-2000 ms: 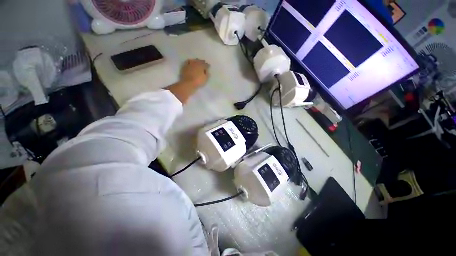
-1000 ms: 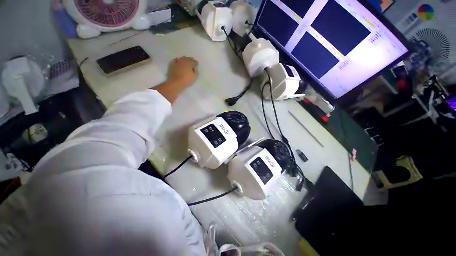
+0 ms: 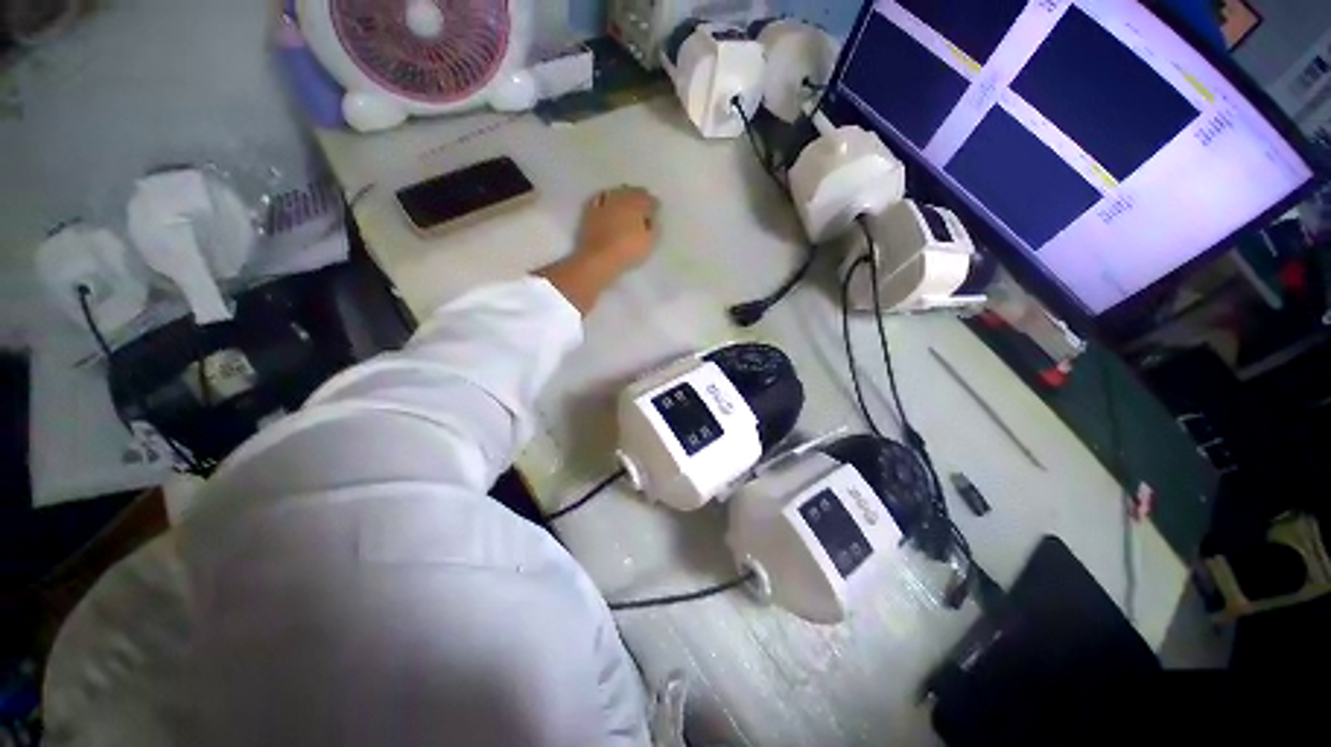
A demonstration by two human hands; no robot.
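Observation:
Two white security cameras with black rounded heads lie side by side on the bench: the left camera (image 3: 683, 435) and the right camera (image 3: 820, 537). Each has a dark rectangular window and a black lead running toward the bench's front edge. My left hand (image 3: 620, 229) rests on the bench top beyond the cameras and touches neither. Its fingers are curled in, with nothing visible in them. The white sleeve fills the lower left. My right hand is not in view.
A smartphone (image 3: 466, 194) lies left of my hand, a pink-and-white fan (image 3: 426, 44) behind it. Plugged-in white units (image 3: 847, 181) stand before the monitor (image 3: 1088, 139). A black cable plug (image 3: 749, 312), a thin rod (image 3: 988, 406) and a black mat (image 3: 1054, 657) lie on the bench.
The view has shifted, so the bench and its things appear farther right. My left hand stays in about the same place on the bench. The cameras have not visibly moved.

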